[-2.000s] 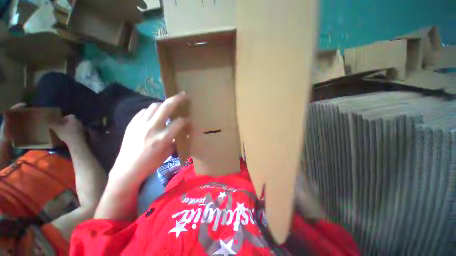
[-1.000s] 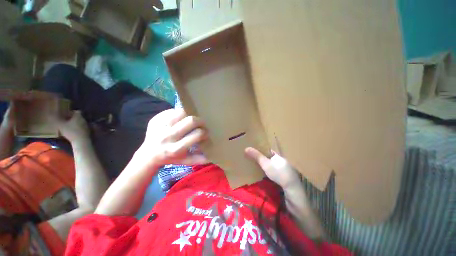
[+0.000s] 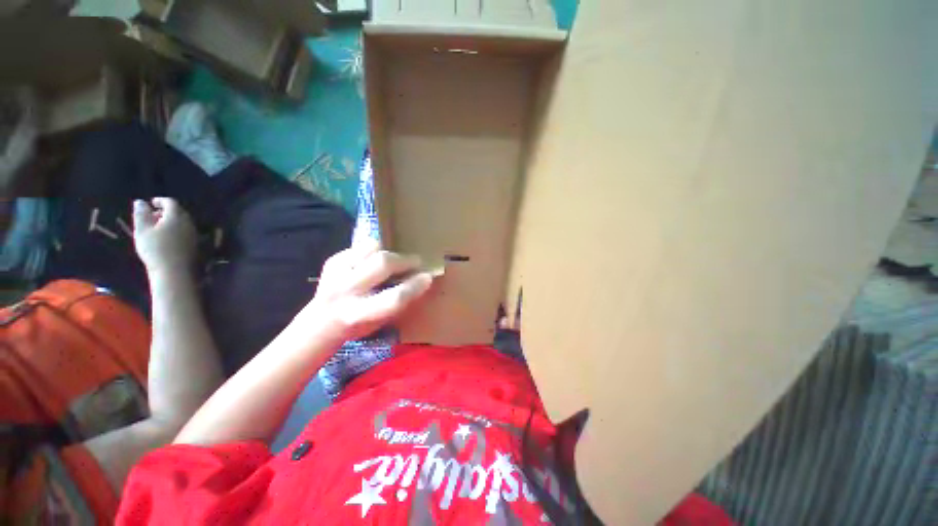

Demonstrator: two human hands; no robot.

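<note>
The box tray (image 3: 453, 154) lies lengthwise on my lap, its far end wall up and its near end flat against my red shirt. A dark lock slot (image 3: 456, 258) shows in its floor near the close end. The large lid panel (image 3: 720, 205) stands up along the tray's right side and fills the right of the view. My left hand (image 3: 372, 293) is at the tray's near left edge, thumb and fingers pinching a small tan flap edge over the floor. My right hand does not show; the lid panel covers that area.
A stack of blanks (image 3: 823, 431) is at the lower right, partly behind the lid panel. A neighbouring person in orange (image 3: 77, 349) sits close on the left, legs stretched forward. A folded box (image 3: 221, 41) and scraps lie on the green floor ahead.
The tray was tilted and now sits straighter. The lid panel has swung larger across the right. My right hand, seen a second ago at the near end, has gone from view. The neighbour's box has left their hands.
</note>
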